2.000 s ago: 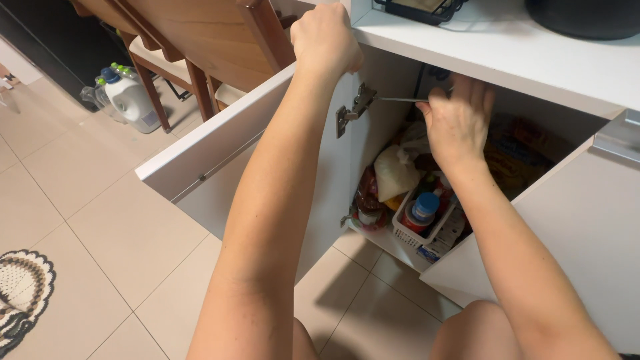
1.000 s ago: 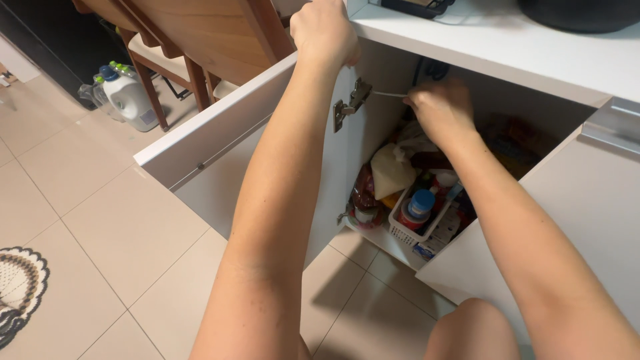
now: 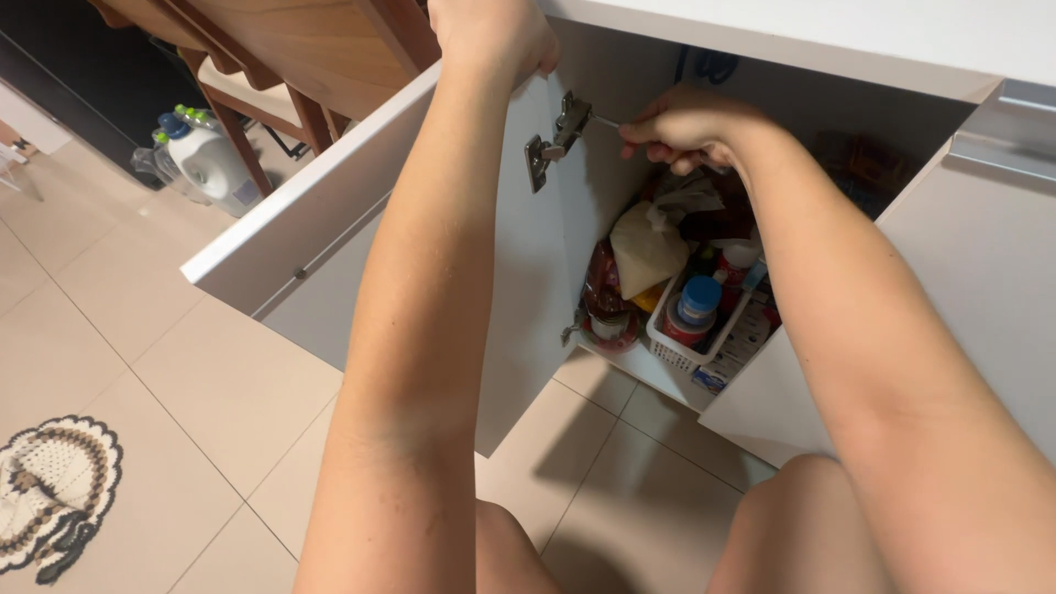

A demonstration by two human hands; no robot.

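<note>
My left hand point(image 3: 495, 37) grips the top edge of an open white cabinet door point(image 3: 528, 289); its fingertips are partly hidden behind the edge. Inside the cabinet, my right hand point(image 3: 689, 128) holds a screwdriver, whose thin metal shaft point(image 3: 606, 121) points left. The shaft's tip meets the upper metal hinge point(image 3: 561, 140), which joins the door to the cabinet's side wall. The handle is mostly hidden in my fingers. A lower hinge point(image 3: 571, 327) shows near the cabinet floor.
Below my right hand stand a white plastic basket point(image 3: 676, 356) with a blue-lidded jar point(image 3: 700, 301) and a tied plastic bag point(image 3: 648, 247). Wooden chairs point(image 3: 330, 49) and plastic jugs point(image 3: 206, 157) stand behind the door. A crocheted rug point(image 3: 66, 487) lies on the tiled floor at left.
My right hand has turned and stands lower against the cabinet opening than two seconds ago, with the screwdriver still at the upper hinge. My left hand stays on the door's top edge.
</note>
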